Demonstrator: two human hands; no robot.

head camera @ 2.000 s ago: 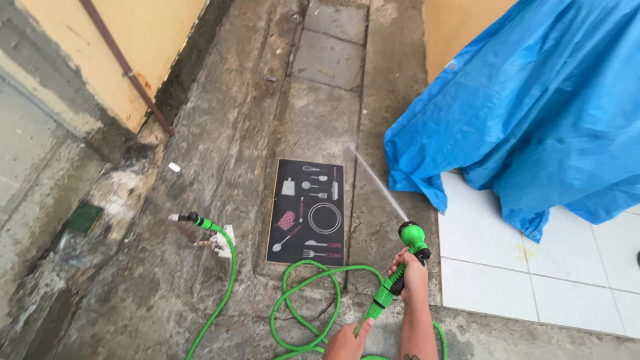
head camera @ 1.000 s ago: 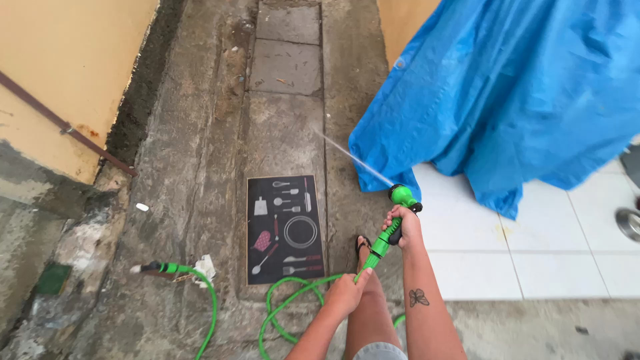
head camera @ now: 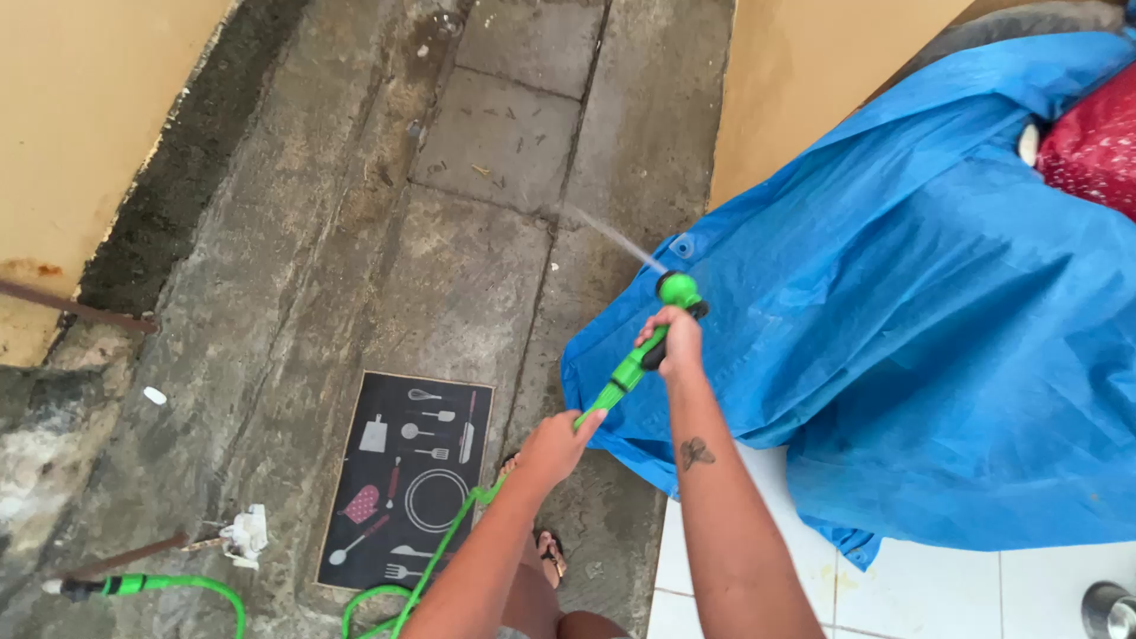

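My right hand [head camera: 676,342] is closed around the black-and-green grip of a garden hose spray nozzle [head camera: 678,289], which sends a thin stream of water [head camera: 617,237] toward the upper left onto the concrete. Lower down, my left hand [head camera: 557,444] holds the green hose [head camera: 612,393] just behind the nozzle's connector. The hose runs down past a black mat printed with kitchen utensils [head camera: 404,479], lying flat on the ground. At the lower left lies another green hose end with a black connector [head camera: 124,585].
A blue tarp [head camera: 932,311] drapes over the right side, above white floor tiles [head camera: 923,586]. A metal bowl or cup [head camera: 1109,611] stands at the lower right. Rusty rods [head camera: 80,309] and a crumpled white piece [head camera: 246,536] are at the left. Sandalled feet [head camera: 551,555] are below my hands.
The water stream now lands farther up the concrete, near the slab joints, where before it fell closer to the mat. Both hands keep hold of the nozzle and hose. The view has shifted.
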